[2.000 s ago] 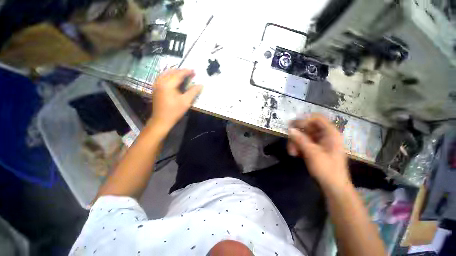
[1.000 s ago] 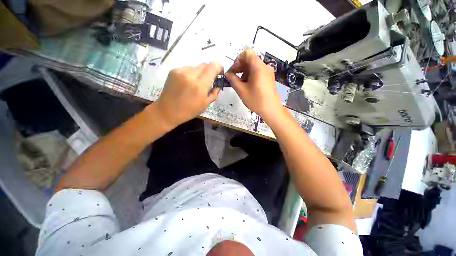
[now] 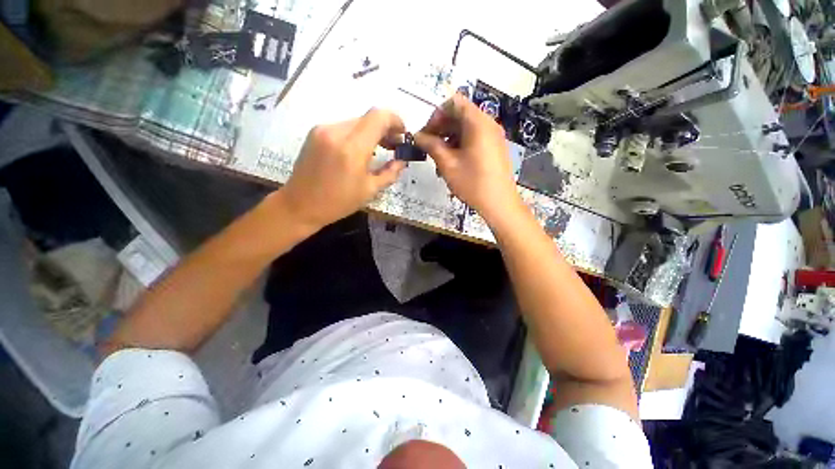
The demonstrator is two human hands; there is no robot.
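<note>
A small dark metal part [image 3: 409,150] is held between both hands above the front of the white table. My left hand [image 3: 346,165] grips it from the left with thumb and fingers. My right hand [image 3: 464,151] pinches at its right side, fingertips touching or very close to it. The fingers hide part of it. The sewing machine head [image 3: 705,137] stands to the right. Two round shiny hooks [image 3: 508,116] sit in the dark bed opening, partly behind my right hand.
A slotted black plate [image 3: 268,44] lies at the cloth edge, with a long thin rod [image 3: 314,51] beside it. A small metal fitting [image 3: 365,70] lies on the tabletop. A parts tray [image 3: 635,260] is at right. A red-handled tool [image 3: 717,259] and a screwdriver [image 3: 699,327] lie on the grey mat.
My hands have come together from apart at the table edge, and both now hold the dark part that lay on the tabletop. The view has swung right, showing more of the machine and mat.
</note>
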